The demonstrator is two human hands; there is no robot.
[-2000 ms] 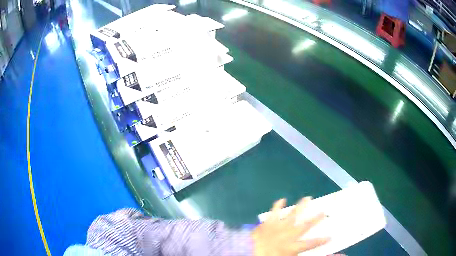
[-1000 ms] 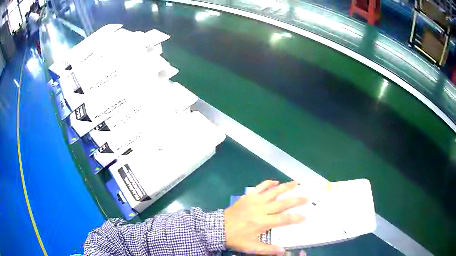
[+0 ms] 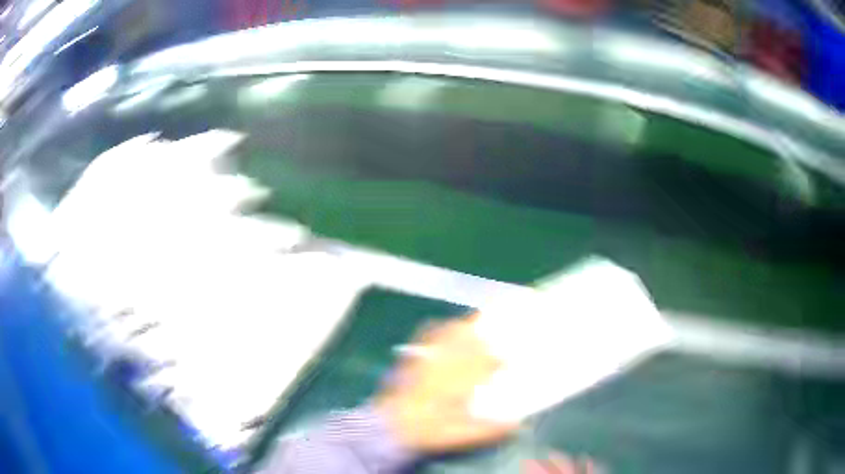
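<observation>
A white carton lies at a slant over the metal strip, right of centre, washed out by glare. My left hand is at its left end, the fingers over the carton's edge; the grip is blurred but looks closed on it. My right hand shows only as blurred fingertips at the bottom edge, below the carton; its state is hidden. Overlapping white cartons with bluish near ends fill the left side.
The metal strip runs across behind the hand and carton. The green belt with a dark shadow band lies beyond, bounded by a pale curved rail. Glossy green worktop shows between stack and carton. Blue floor is at lower left.
The view has swung right and become strongly blurred. My left hand has gone from lying spread on the carton to its left end, and the carton now lies at a steeper slant.
</observation>
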